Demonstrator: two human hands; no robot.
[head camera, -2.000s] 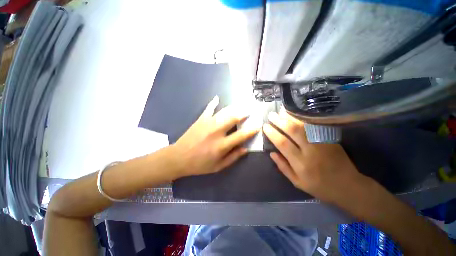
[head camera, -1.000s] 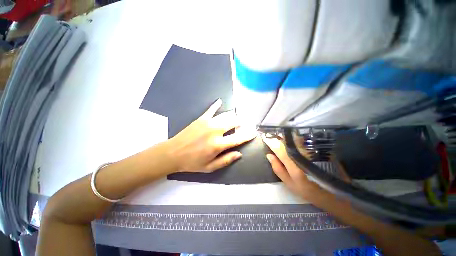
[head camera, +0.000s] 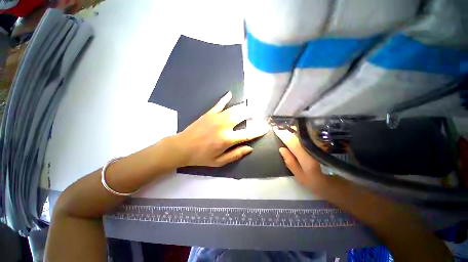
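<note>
A dark grey garment panel (head camera: 205, 71) lies on the white table, its right part running under the sewing machine (head camera: 318, 56). My left hand (head camera: 218, 134) lies flat on the panel with fingers spread, index fingertip close to the needle area. My right hand (head camera: 300, 153) rests on the panel just right of the needle area, fingertips down on the cloth, partly hidden by the machine's dark curved part. The presser foot (head camera: 272, 123) shows small in bright light between my fingertips; the needle itself is not clear.
A layered bundle of pale grey cut pieces (head camera: 38, 107) hangs over the left table edge. A printed ruler strip (head camera: 231, 216) runs along the front edge. More dark cloth (head camera: 403, 148) lies right of the machine. A blue crate (head camera: 369, 254) shows below at right.
The view has shifted, showing more of the machine head and the ruler. The panel's front edge lies nearer the needle area than at first. The pale strip under my fingers is no longer visible.
</note>
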